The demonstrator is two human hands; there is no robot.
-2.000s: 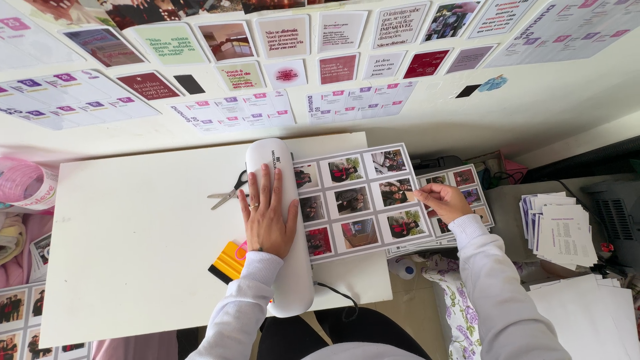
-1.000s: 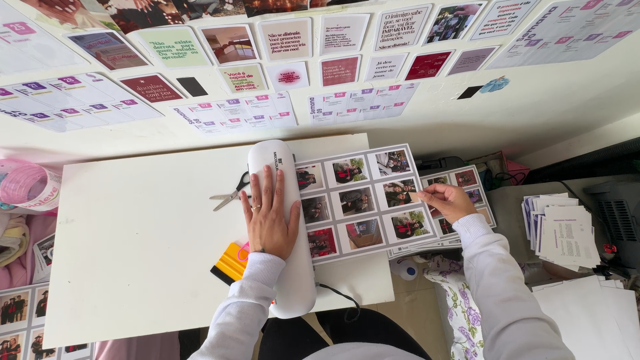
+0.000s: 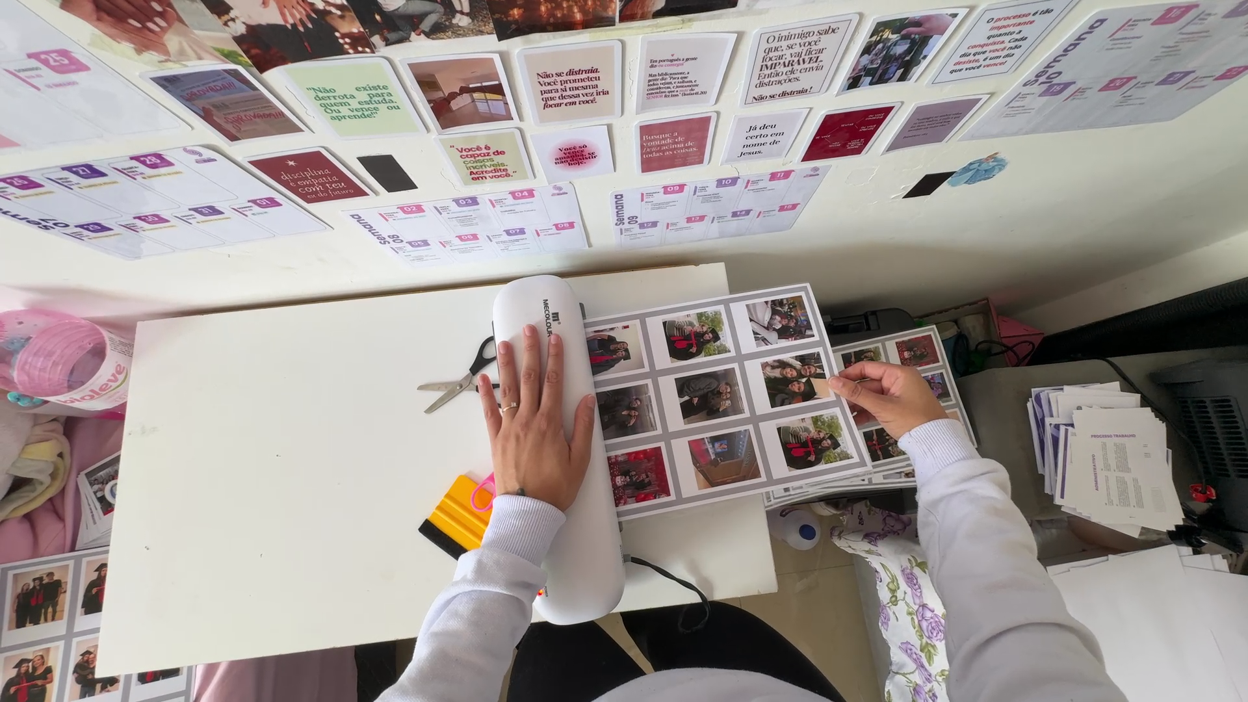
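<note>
My left hand (image 3: 536, 424) lies flat, fingers spread, on top of a white Mecolour laminator (image 3: 585, 556) that stands on a white table. From the laminator's right side extends a sheet of small photo prints (image 3: 717, 409), its left edge hidden by the machine. My right hand (image 3: 882, 395) pinches the right edge of this sheet between thumb and fingers. Partly covered by my left fingers, a pair of scissors (image 3: 448, 390) with black handles lies on the left of the laminator. A yellow squeegee with a black edge (image 3: 456, 517) rests beside my left wrist.
More photo sheets (image 3: 951, 390) lie beyond the table at right, with stacked printed papers (image 3: 1121, 458) farther right. A black cable (image 3: 673, 570) runs from the laminator. The white table (image 3: 283, 468) meets a wall with cards and calendars. A pink translucent tub (image 3: 73, 361) stands at far left.
</note>
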